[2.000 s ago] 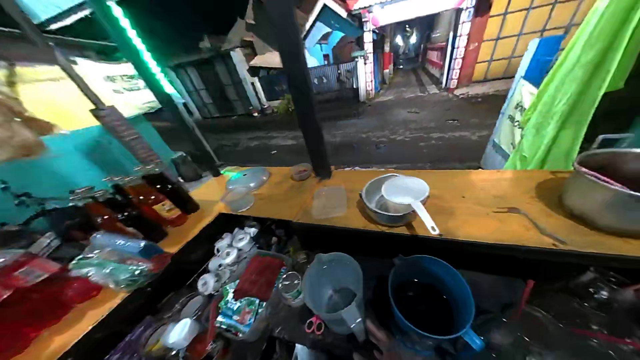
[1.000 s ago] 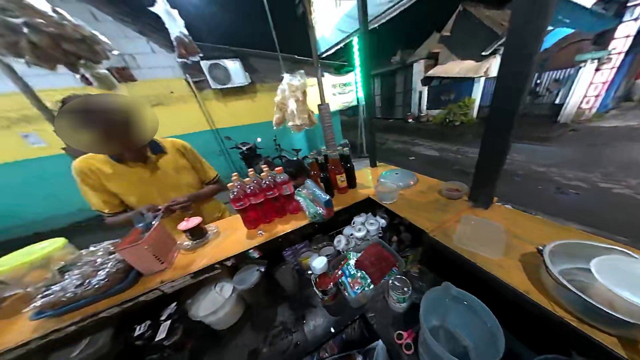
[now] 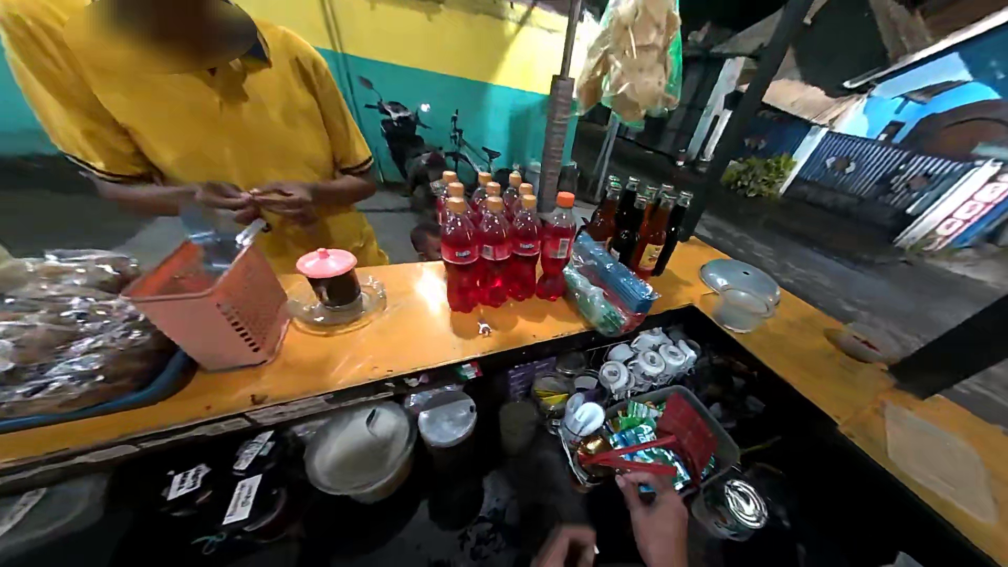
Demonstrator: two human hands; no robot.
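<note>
My right hand (image 3: 655, 508) reaches over the lower shelf, its fingers at the near edge of a plastic container (image 3: 726, 445) of green and blue sachets (image 3: 639, 433). Just above the fingertips lies the handle of a red plastic strainer or basket (image 3: 689, 433); whether they grip it I cannot tell. My left hand (image 3: 568, 546), blurred and partly cut off at the bottom edge, is lower and to the left; its fingers look curled, and what it holds is unclear. An opened tin can (image 3: 732, 505) stands right of my right hand. White cups (image 3: 650, 364) cluster behind the container.
Red drink bottles (image 3: 494, 252), dark glass bottles (image 3: 650, 236) and a lidded glass (image 3: 329, 279) stand on the orange counter (image 3: 378, 346). A pink basket (image 3: 213, 307) is at left. Behind it stands a person in yellow (image 3: 220, 134). A white tub (image 3: 362, 449) sits below the counter.
The view has swung left and come nearer the bottles and the person in yellow. Both my hands now show at the bottom, where none showed one second ago.
</note>
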